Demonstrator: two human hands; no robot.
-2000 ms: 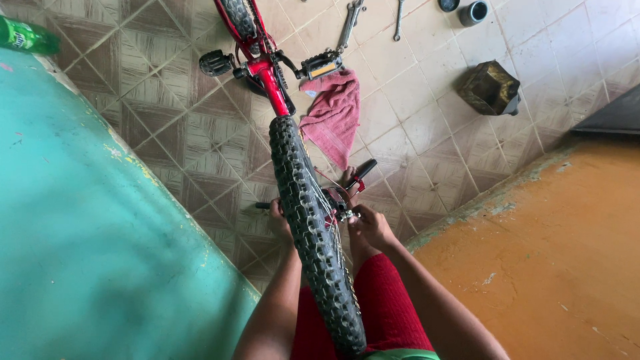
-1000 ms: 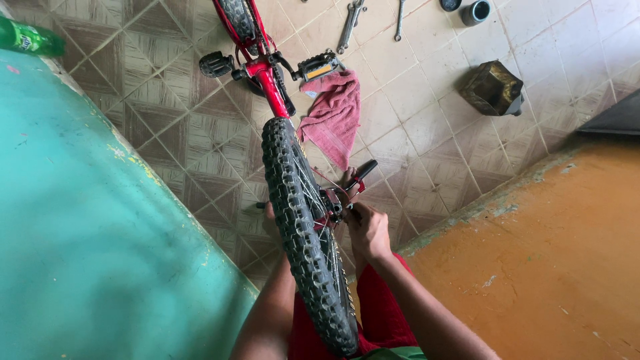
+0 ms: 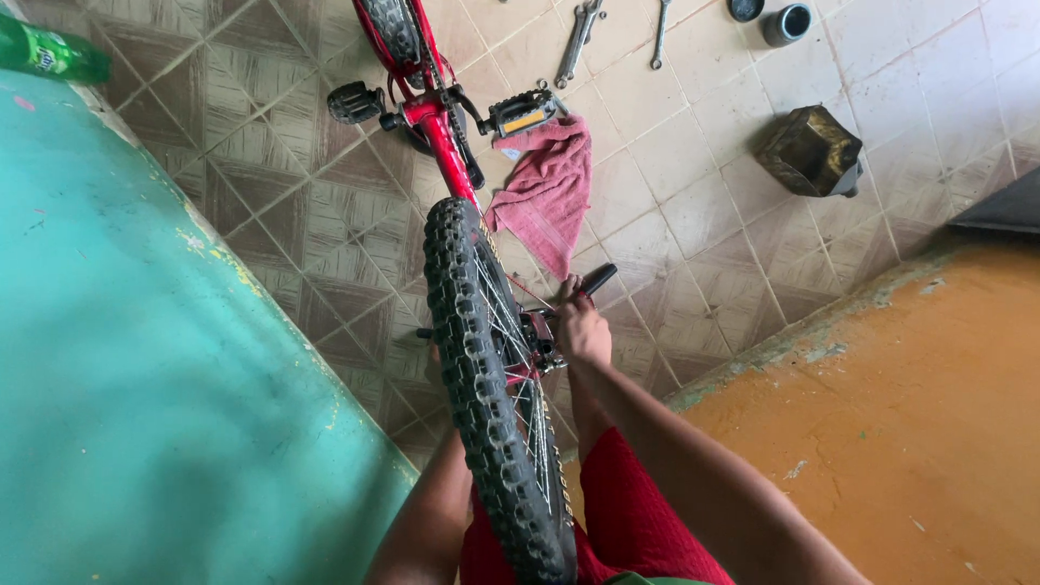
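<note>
A red bicycle [image 3: 443, 146] stands upside down, its knobbly tyre [image 3: 479, 390] running toward me between my arms. My right hand [image 3: 585, 329] is right of the wheel, beside the hub and the handlebar's black grip [image 3: 600, 279]; its fingers point forward near the grip, and what they hold is unclear. My left hand [image 3: 435, 361] is mostly hidden behind the tyre on the left, near a dark bar end [image 3: 423, 333]. Crank and pedals, one with an orange reflector [image 3: 520, 122], are farther forward. A pink towel [image 3: 552, 187] lies on the floor beneath the right pedal.
Wrenches [image 3: 578, 41] and a smaller spanner [image 3: 660, 36] lie on the tiled floor. Beyond are a dark round cup [image 3: 786, 24] and a faceted dark metal container [image 3: 812, 152]. A green plastic bottle [image 3: 53, 53] lies at the upper left. A teal wall [image 3: 162, 366] and an orange wall [image 3: 886, 390] flank me.
My right hand has moved forward from beside the wheel's hub toward the handlebar grip. My left hand, partly seen beside the tyre earlier, is now mostly hidden behind it.
</note>
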